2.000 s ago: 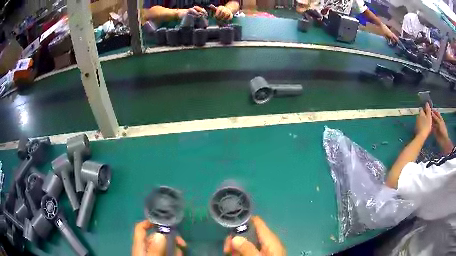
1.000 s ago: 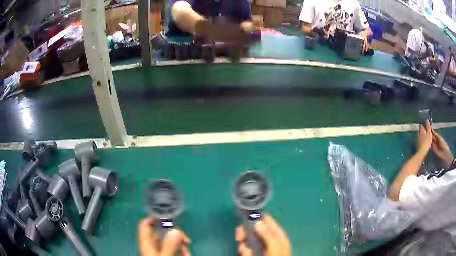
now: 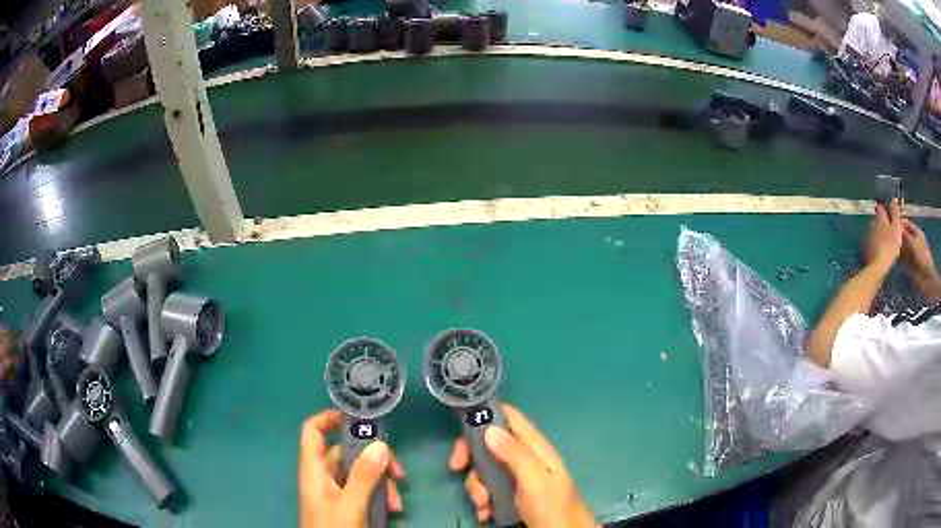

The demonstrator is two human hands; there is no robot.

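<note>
My left hand [image 3: 346, 480] holds a grey handheld turbo fan [image 3: 364, 377] by its handle, thumb just below the small black display, which shows lit white digits. My right hand [image 3: 521, 469] holds a second grey turbo fan [image 3: 463, 368] the same way, its display also lit. Both fans are upright, spoked grilles facing me, held side by side above the green bench [image 3: 578, 413]. The heads are close together but do not touch. The lower handles are partly hidden by my hands.
A pile of grey fans [image 3: 181, 325] lies at the left. A clear plastic bag [image 3: 764, 361] lies at the right, beside a neighbour's arms [image 3: 862, 278]. A pale post [image 3: 191, 124] stands on the pale rail [image 3: 413, 217]. Dark items [image 3: 820, 113] lie on the conveyor [image 3: 413, 144].
The two fans have come closer together, and their grilles and display digits look sharper. The single fan seen earlier on the conveyor is gone from view. The camera view has shifted.
</note>
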